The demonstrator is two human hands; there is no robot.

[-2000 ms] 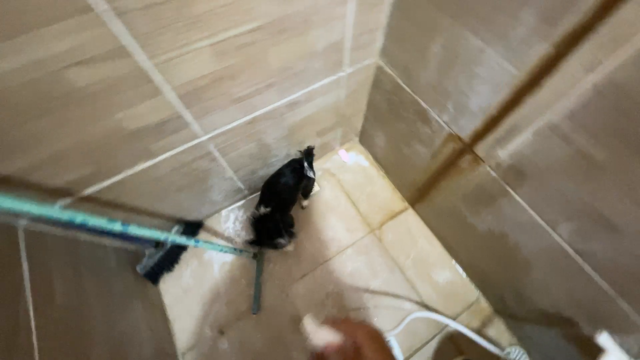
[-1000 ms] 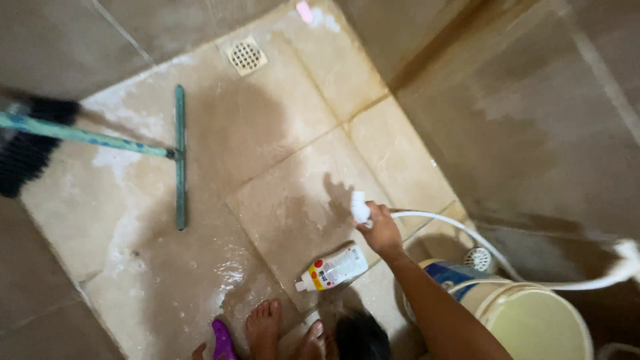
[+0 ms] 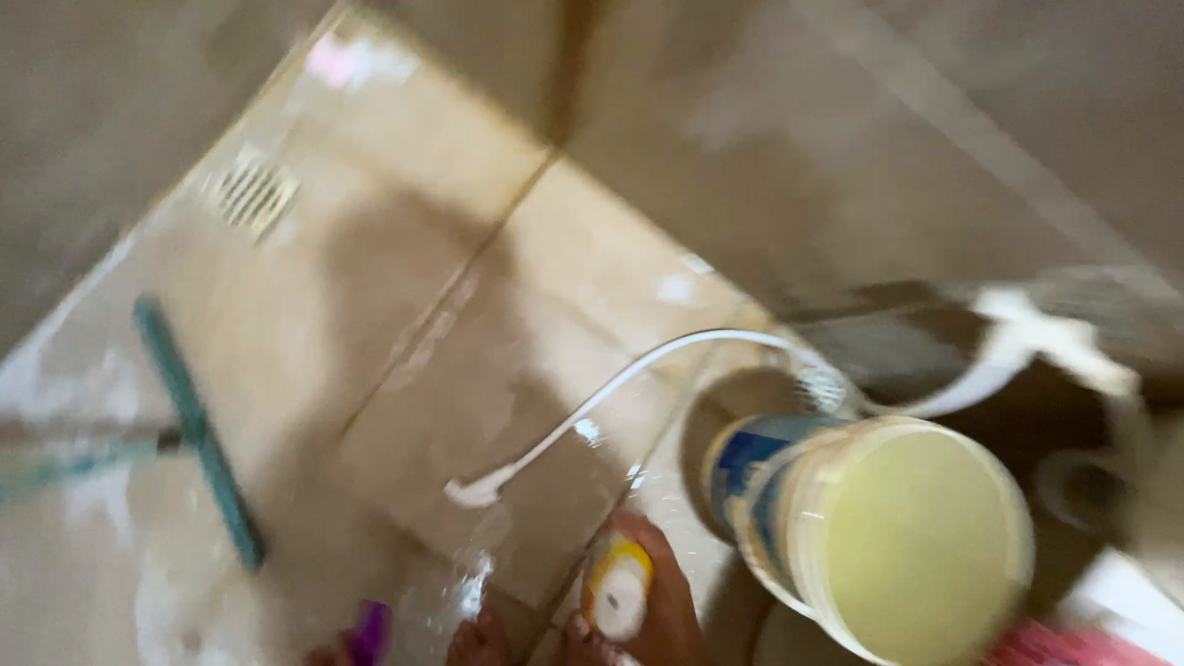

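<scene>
My right hand (image 3: 671, 587) grips a plastic bottle (image 3: 618, 592) with a yellow band, its pale base facing the camera. Beside it at the lower edge are bare toes (image 3: 476, 640). A bit of skin, seemingly my left hand (image 3: 322, 657), shows at the bottom edge by a blurred purple object (image 3: 372, 629); whether it holds this is unclear. The white sprayer head (image 3: 476, 490) lies on the wet tiled floor, its white hose (image 3: 638, 370) curving right. On the left lies a teal floor squeegee (image 3: 199, 435).
A bucket (image 3: 925, 546) of yellowish liquid stands right of my right hand, partly over the hose's line. A drain grate (image 3: 254, 194) is set in the floor near the left wall, another (image 3: 821, 388) behind the bucket. Something pink and bristly (image 3: 1064, 645) is at lower right.
My right hand has let go of the white sprayer head and taken hold of the bottle that lay on the floor. The small black animal by the wall two seconds ago is out of view.
</scene>
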